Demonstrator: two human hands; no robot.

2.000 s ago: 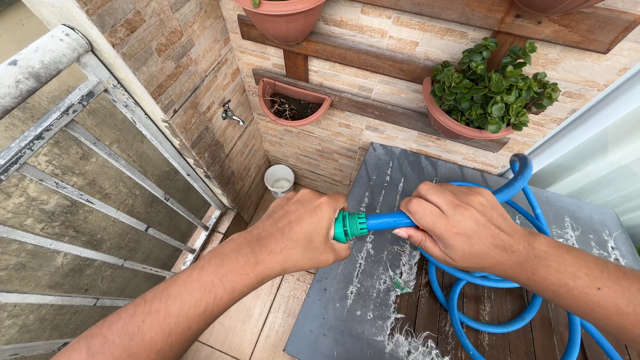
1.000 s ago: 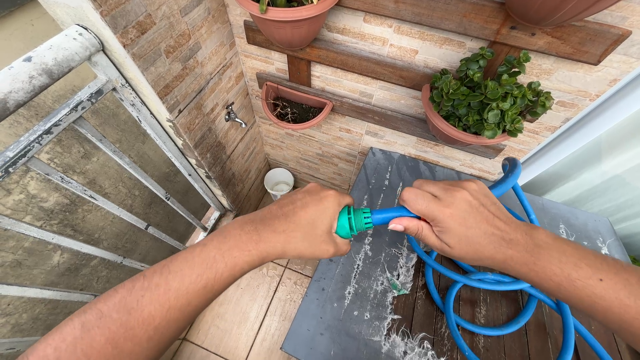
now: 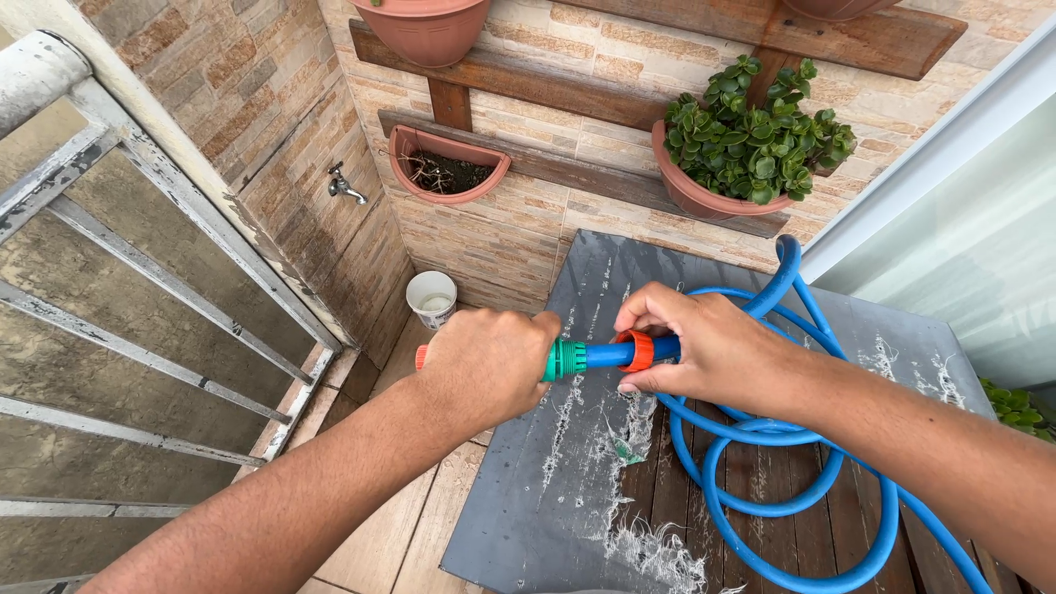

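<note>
My left hand (image 3: 495, 363) is closed around a green threaded hose fitting (image 3: 567, 360), with a bit of red plastic (image 3: 421, 356) showing past its far side. From the fitting's toothed collar runs the blue hose (image 3: 609, 355). An orange ring nut (image 3: 637, 351) sits around the hose, apart from the fitting's threads, and my right hand (image 3: 709, 346) grips it between thumb and fingers. The rest of the blue hose lies in loose coils (image 3: 763, 495) below and beside my right forearm. My left palm hides the body of the fitting.
Under the hose stands a wooden bench or table with a torn grey cover (image 3: 528, 495). A metal tap (image 3: 345, 185) is on the corner wall above a white bucket (image 3: 431, 299). Terracotta planters (image 3: 450, 196) hang on wooden slats. A peeling metal railing (image 3: 157, 272) borders the left.
The orange ring nut now shows on the hose in my right hand; in the earlier frames it was not visible. My right hand's fingers have opened out from a closed grip on the hose.
</note>
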